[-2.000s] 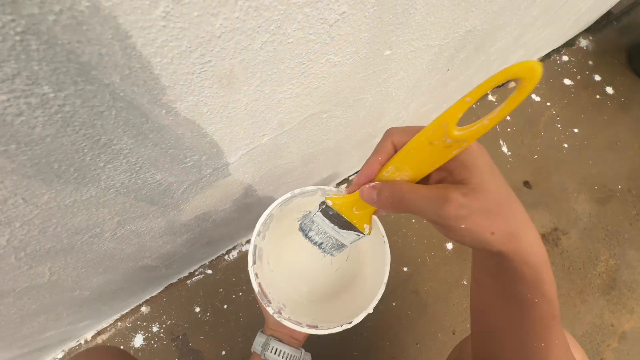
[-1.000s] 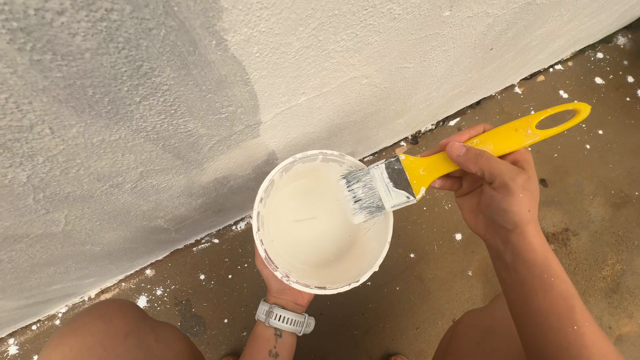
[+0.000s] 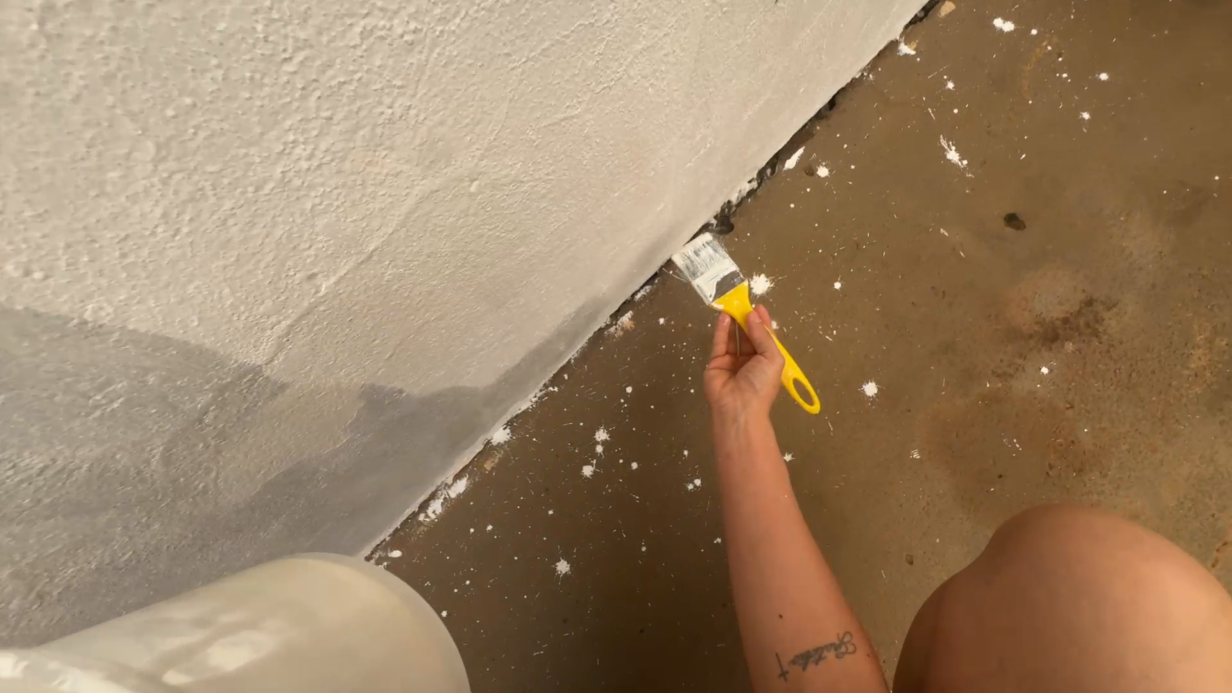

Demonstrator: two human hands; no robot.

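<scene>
My right hand [image 3: 746, 371] grips a paintbrush [image 3: 736, 306] by its yellow plastic handle. White paint coats the bristles, whose tip meets the foot of the textured wall [image 3: 462, 192], where it joins the floor. Fresh white covers much of this wall, while a grey patch [image 3: 125, 433] shows at the lower left. A white plastic bucket [image 3: 269, 626] fills the bottom left corner, seen from its side; its opening is out of view. My left hand does not show.
The brown concrete floor [image 3: 914, 337] bears many white paint spatters. A dark, rough gap [image 3: 760, 183] runs along the wall's base. My bent knee [image 3: 1068, 597] is at the bottom right.
The brush has left the bucket's rim, and its bristles are now at the wall's base. The bucket has moved to the lower left, and my left hand has dropped out of view.
</scene>
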